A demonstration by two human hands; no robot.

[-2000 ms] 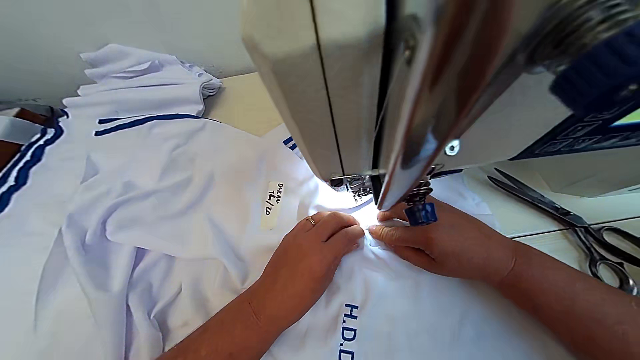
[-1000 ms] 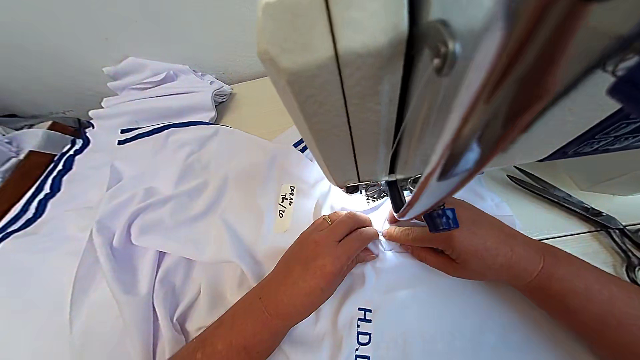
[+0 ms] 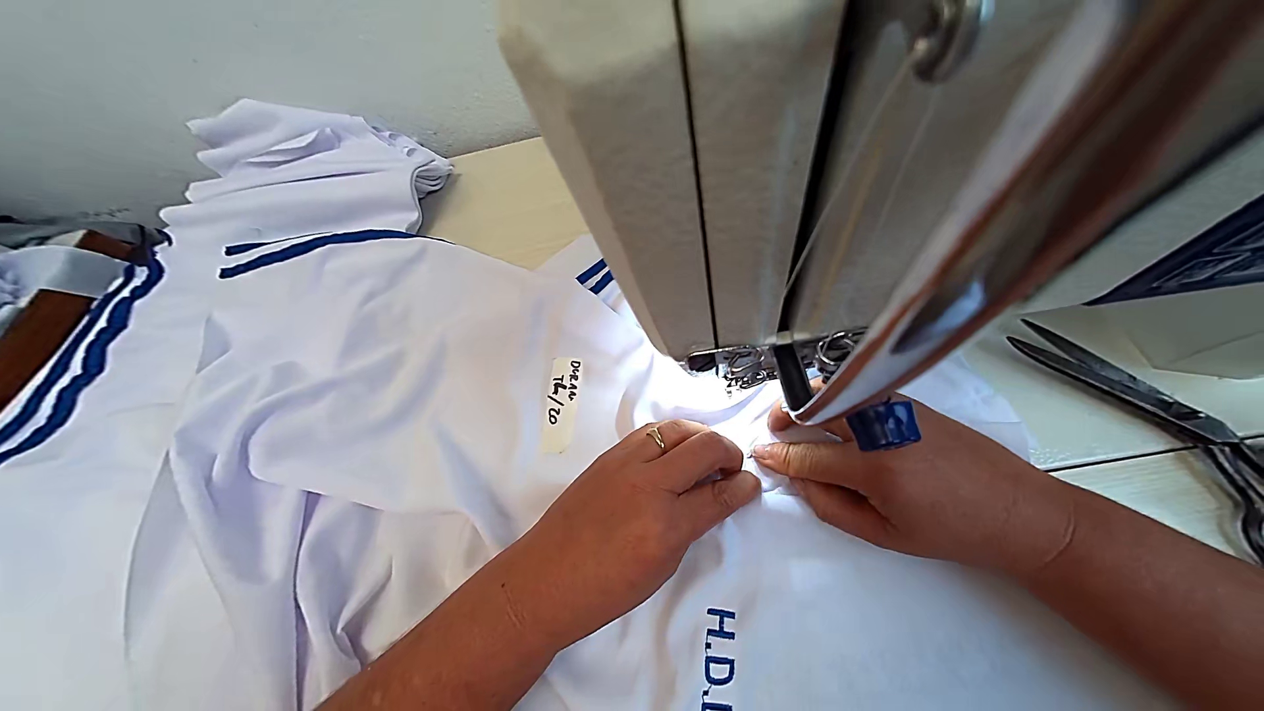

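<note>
White fabric (image 3: 375,425) with blue stripes and blue embroidered lettering lies spread under the head of a sewing machine (image 3: 671,178). My left hand (image 3: 642,513), with a ring on one finger, pinches the cloth just in front of the lit needle area. Close beside it, my right hand (image 3: 889,484) grips the same cloth between thumb and fingers, partly behind the machine's blue knob (image 3: 884,425). A small gap separates the fingertips. The needle itself cannot be made out. A paper label (image 3: 560,405) with handwriting lies on the cloth, left of my left hand.
Black-bladed scissors (image 3: 1126,390) lie on the table (image 3: 1205,494) at the right. Folded white fabric (image 3: 306,168) is heaped at the back left by the wall. A brown wooden piece (image 3: 44,341) shows at the left edge, partly under cloth.
Both hands stay pinched on the cloth near the needle area, with only slight finger movement. The view has shifted a little.
</note>
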